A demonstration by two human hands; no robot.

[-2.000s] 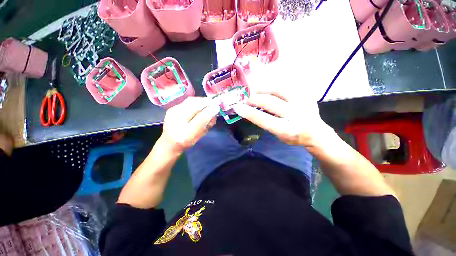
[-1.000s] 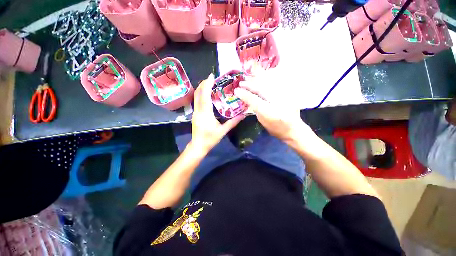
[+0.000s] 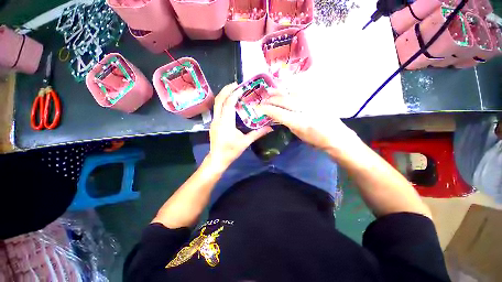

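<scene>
A pink housing (image 3: 266, 81) is held at the bench's front edge, its open top facing up. A green-and-white frame-shaped circuit board (image 3: 244, 106) sits inside its rim. My left hand (image 3: 227, 129) is wrapped around the housing's left side and bottom. My right hand (image 3: 297, 118) reaches over its right side, fingers at the board; the fingertips partly hide the inside. Two more pink housings with green frames stand on the bench, one at left (image 3: 132, 96) and one beside it (image 3: 201, 102). Another housing without a visible green frame (image 3: 287, 50) stands behind.
Tangled frame boards (image 3: 88, 38) and red-handled scissors (image 3: 45, 108) lie at left. Pink housings (image 3: 198, 22) stand behind. Screws (image 3: 332, 11) lie on the white sheet (image 3: 352, 71). The electric screwdriver (image 3: 389, 6) is at top right, its black cord (image 3: 404, 55) near stacked housings (image 3: 418, 41).
The board was between both hands above the housing; it is now inside the rim. My left hand has moved around the housing. The screwdriver has come into view as the view shifted.
</scene>
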